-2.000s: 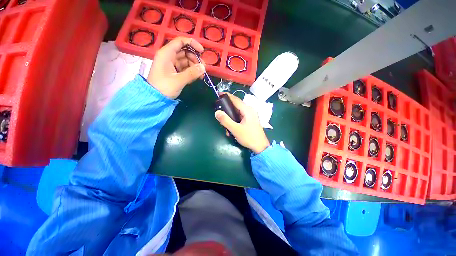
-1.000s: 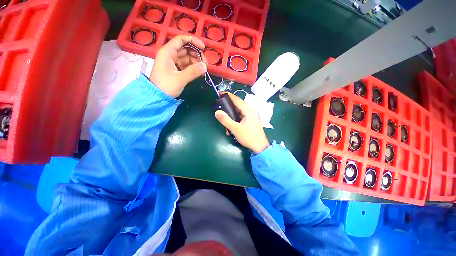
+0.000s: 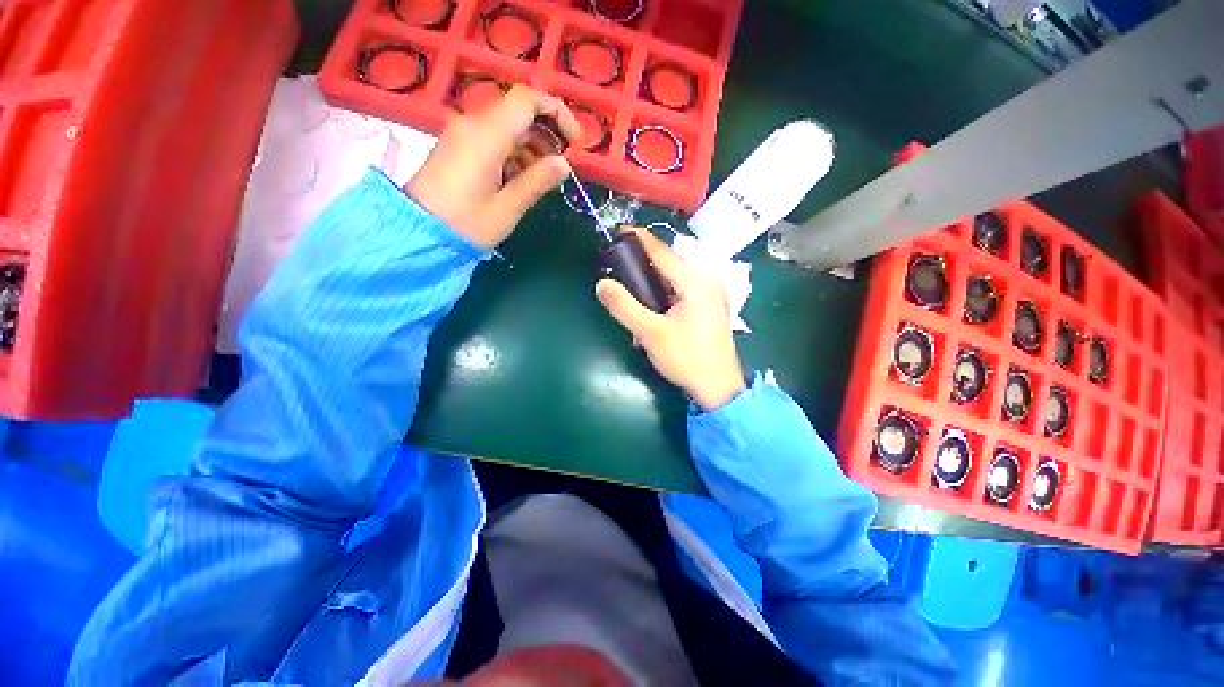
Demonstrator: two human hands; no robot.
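Observation:
My left hand (image 3: 490, 168) holds a small dark ring (image 3: 548, 133) between thumb and fingers, just over the front edge of the centre red foam tray (image 3: 698, 101). My right hand (image 3: 682, 322) is closed around the thick black handle of a screwdriver (image 3: 634, 273). Its thin silver shaft points up and left to the ring at my left fingertips. Whether the tip touches the ring is hidden by my fingers. Open dark and silver rings sit in the centre tray's pockets, with red foam showing through them.
A white bottle (image 3: 768, 185) lies beside a white wipe (image 3: 729, 282). A grey metal arm (image 3: 966, 168) crosses at right, above a red tray (image 3: 875, 389) of filled round units. Stacked red trays (image 3: 155, 201) stand at left, beside a white sheet (image 3: 298, 188). Shiny bits (image 3: 618, 212) lie near the centre tray.
The bench view has shifted slightly. Both hands have moved a little to the right in the picture, and the ring in my left hand appears turned. The grips are unchanged.

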